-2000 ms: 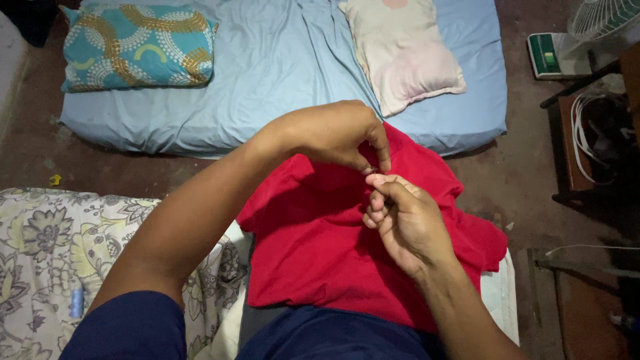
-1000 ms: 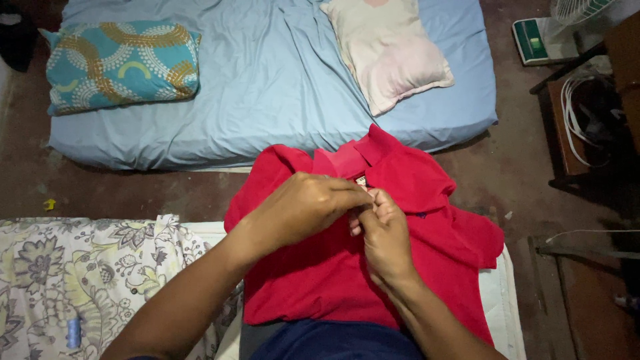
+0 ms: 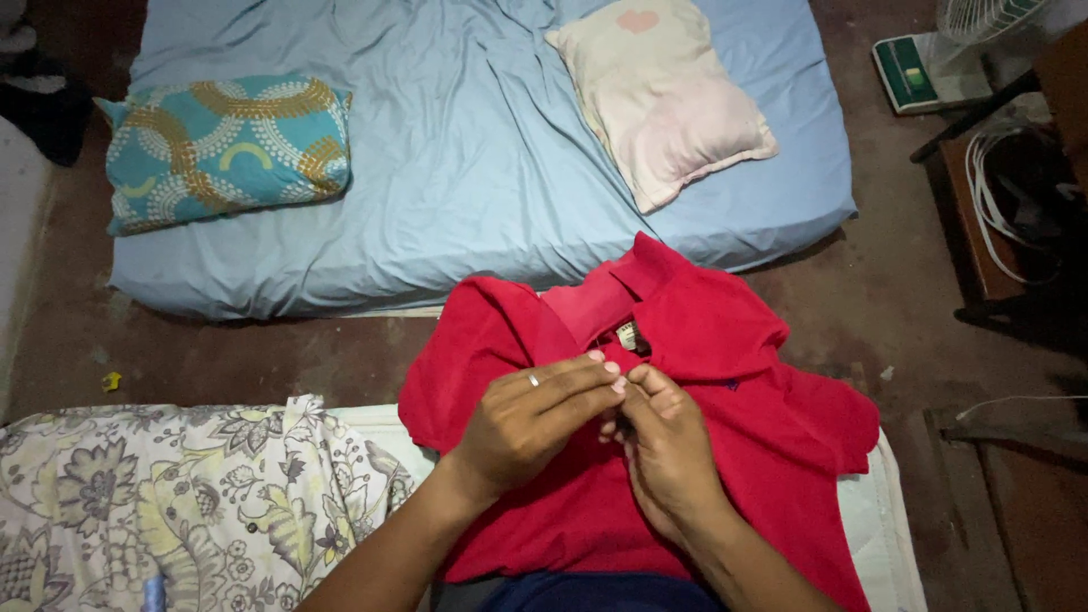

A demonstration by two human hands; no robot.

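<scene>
A red collared shirt [image 3: 748, 450] lies spread over my lap, its collar [image 3: 595, 302] pointing away from me and a label [image 3: 629, 336] with writing showing inside the neck. Over the shirt, just below the collar, my left hand [image 3: 544, 408] and my right hand [image 3: 667, 433] meet at the fingertips. A ring is on a finger of my left hand. The fingers of both hands are pinched together; whatever is between them is too small or hidden to tell. A blue thread spool [image 3: 154, 593] lies on the floral cloth [image 3: 212, 510] at lower left.
Beyond the shirt is a mattress with a light blue sheet [image 3: 425, 170], bearing a patterned teal pillow [image 3: 229, 153] and a pale pillow [image 3: 663, 102]. A fan [image 3: 977, 51] and a wooden stand [image 3: 994, 246] with a white cable [image 3: 982, 195] are at right.
Two seconds ago my left hand arched over the shirt from above; it now lies lower, flatter, beside my right hand. The shirt's collar and label have come into sight. The view has shifted.
</scene>
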